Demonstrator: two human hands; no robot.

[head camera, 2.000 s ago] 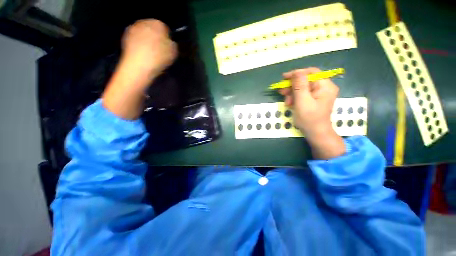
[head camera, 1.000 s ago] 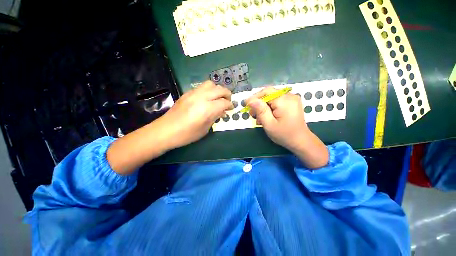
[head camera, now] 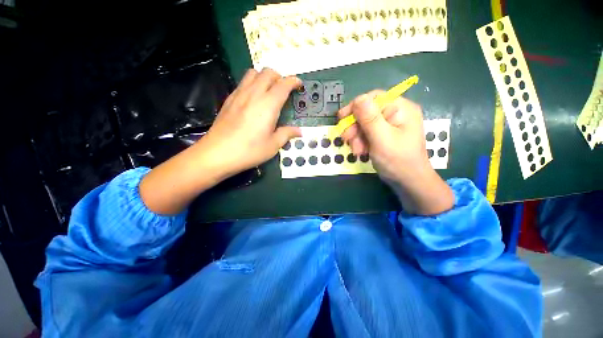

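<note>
A flat dark grey housing (head camera: 319,99) with several round rings lies on the green bench. My left hand (head camera: 248,125) is spread at its left side, index fingertip at the upper left corner. The thumb is apart from the housing, over the left end of a white backing sheet (head camera: 288,170). That sheet bears two rows of black round pads. My right hand (head camera: 397,135) holds yellow tweezers (head camera: 395,92), tips pointing down-left between the housing and the sheet. The tips are bright and blurred; I cannot tell if they hold a pad. My right hand hides part of the sheet.
A fanned stack of cream pad sheets (head camera: 350,49) lies beyond the housing. A slanted dotted sheet (head camera: 519,99) lies across yellow tape (head camera: 493,175) at the right. Another dotted sheet (head camera: 593,119) is cut off at the right edge. Shiny black trays (head camera: 125,86) cover the left.
My left hand came from the black trays to the bench, and the housing now shows there. Since one second ago its fingers have spread at the housing, which lies straighter. The tweezers moved slightly right.
</note>
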